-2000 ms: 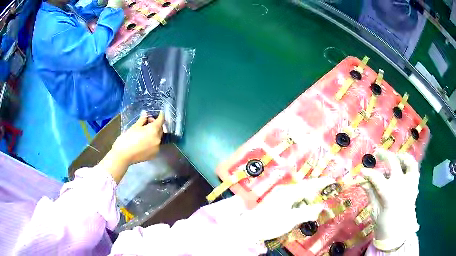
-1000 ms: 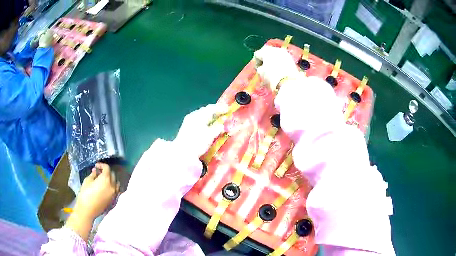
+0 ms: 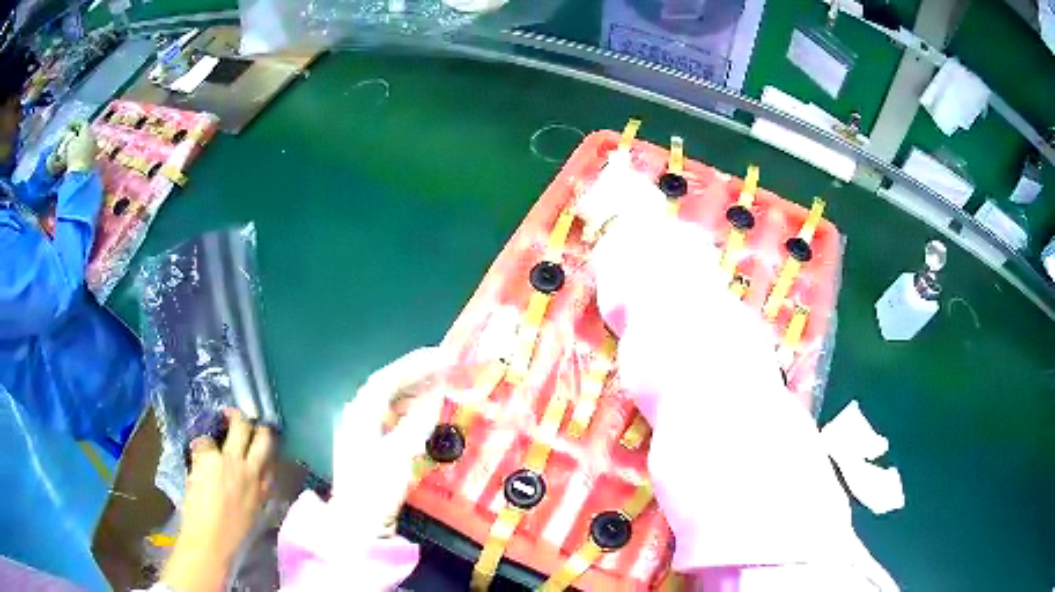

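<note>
A salmon-red tray [image 3: 480, 515] lies angled in front of me, covered with clear film. Gold-strapped watches with round black heads lie in rows on it, one at its left side [image 3: 546, 276] and one at its near left [image 3: 445, 443]. My left hand [image 3: 388, 422], in a white glove, is at the tray's near left edge, beside that near watch; its fingertips are overexposed and any grip is unclear. My right hand [image 3: 619, 197], also white-gloved, reaches over the tray's far left part, by a gold strap; its fingers are washed out. My right sleeve hides the tray's right middle.
Another person's bare hand [image 3: 231, 463] holds a clear plastic bag [image 3: 208, 324] at left. A blue-clad worker [image 3: 58, 301] handles another tray [image 3: 162, 139]. A white bottle [image 3: 906, 306] and white cloth [image 3: 862, 463] lie right of my tray. A rail runs behind the green bench.
My left hand has moved from beside the tray's left-side watch to its near left watch. My right hand stays over the far left part. The white cloth at right has come into view.
</note>
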